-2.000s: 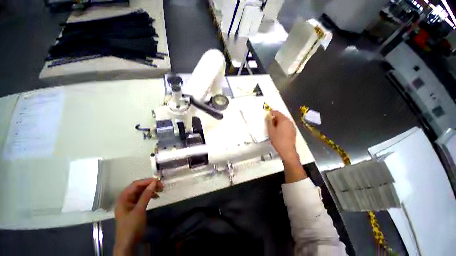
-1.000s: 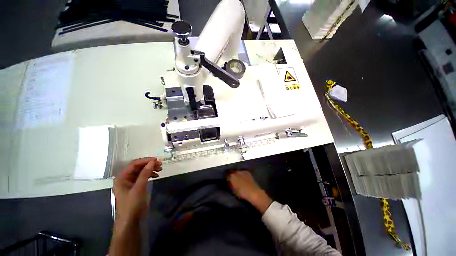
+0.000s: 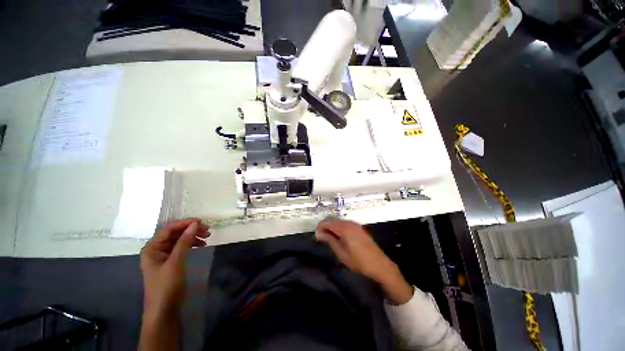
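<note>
The white sewing machine stands on the pale table, its long rounded bed running right. My left hand is at the table's front edge, left of the machine, thumb and fingertips close together. My right hand is blurred, just in front of the bed's fittings. I cannot tell whether either hand holds anything. A neat stack of white panels lies left of the machine. Thin white pieces lie on the flat cover, left of the warning sticker.
A printed sheet lies on the table's left. Black strips lie on a bench behind. The dark steel table at right holds grey-white bundled panels, a yellow-black strip with a white tag, and a tied bundle.
My right hand has left the flat cover at the right, moved down in front of the machine, then slightly up to the table's front edge. My left hand stays near the edge.
</note>
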